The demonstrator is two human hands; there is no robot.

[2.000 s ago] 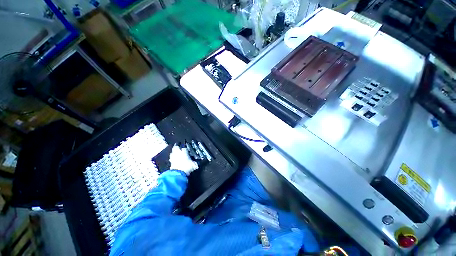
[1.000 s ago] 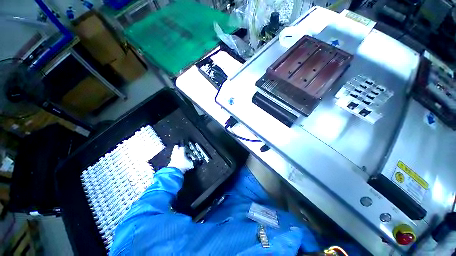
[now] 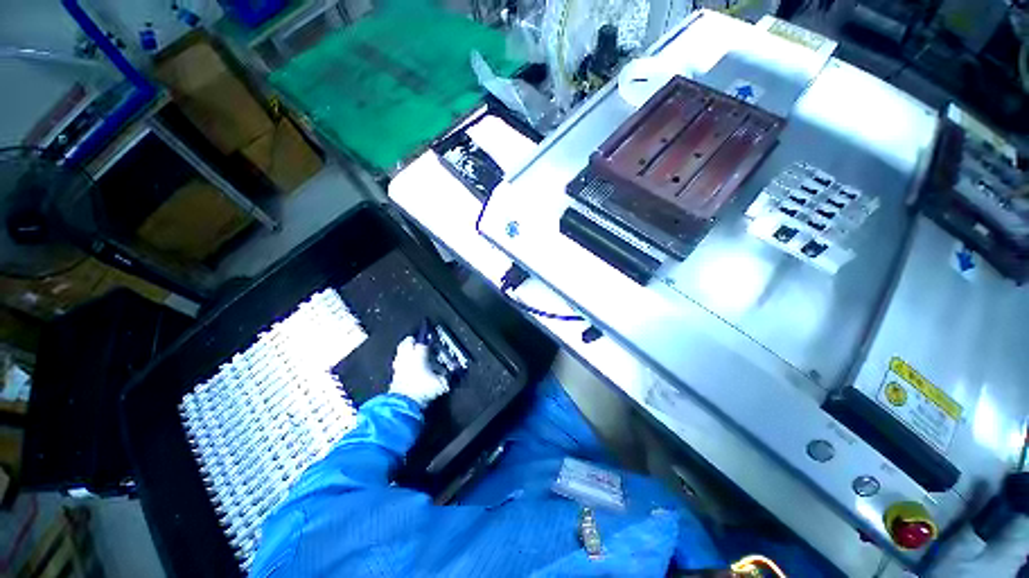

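Observation:
My left hand, in a white glove, is low over the black tray. Its dark fingertips touch a small cluster of silver-and-dark parts on the bare side of the tray. The fingers hide part of the cluster, so whether they grip it is unclear. Many rows of white parts fill the tray's left side. A blurred grey-white and black shape, possibly my right hand, is cut off at the lower right edge. Its fingers and anything in them cannot be made out.
The white machine deck bears a red-brown slotted fixture and a ladder-like group of white parts. Two round buttons and a red emergency stop line its front edge. A green-matted bench stands behind the tray, a fan at far left.
My left hand has shifted slightly right and down within the tray. The silver-and-dark parts at its fingers lie closer together than before. The whole view has shifted slightly.

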